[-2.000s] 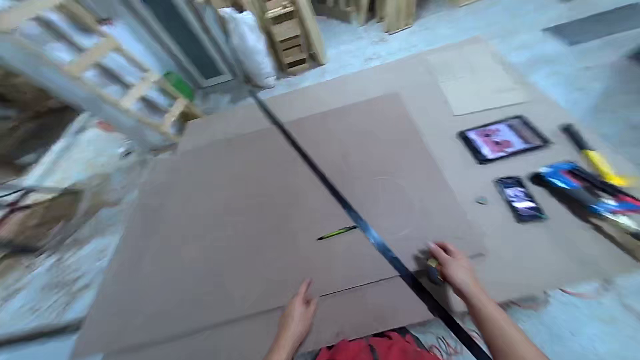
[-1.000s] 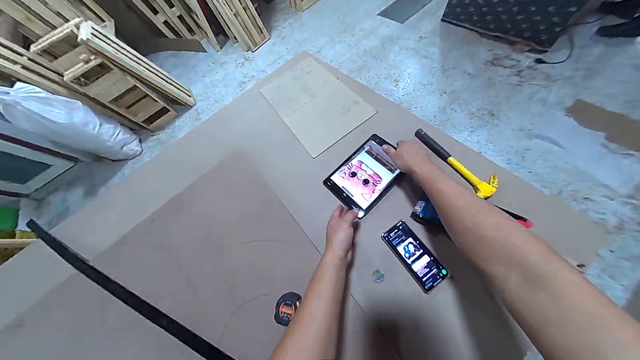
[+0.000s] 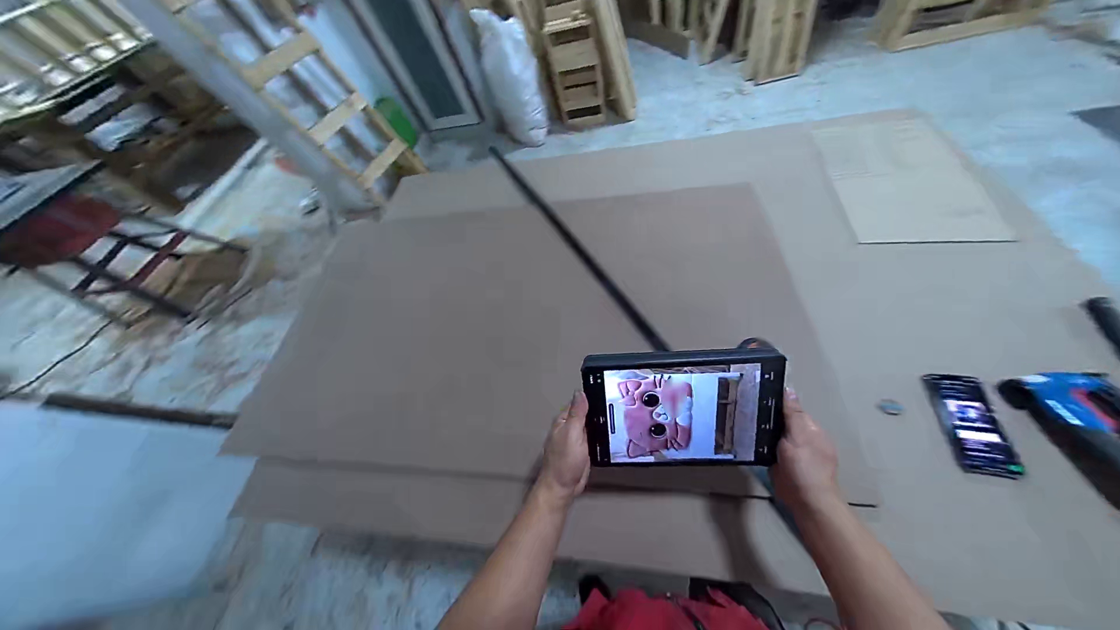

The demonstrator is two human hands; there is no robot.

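A tablet in a dark case is held up over the board by both hands, its lit screen showing a pink cartoon cat face. My left hand grips its left edge, and my right hand grips its right edge. Beneath lies a large brown board on a bigger sheet of the same colour. A long thin black strip crosses the board diagonally and passes behind the tablet. Part of a tape measure shows just past the tablet's top edge.
To the right lie a smartphone, a small round disc, a blue and black tool and a black handle. A lighter rectangular sheet lies at the back right. Wooden frames and a white sack stand beyond.
Both hands have lifted the tablet off the surface, where it lay between the lighter sheet and the phone, and brought it over the brown board. The view has swung back left.
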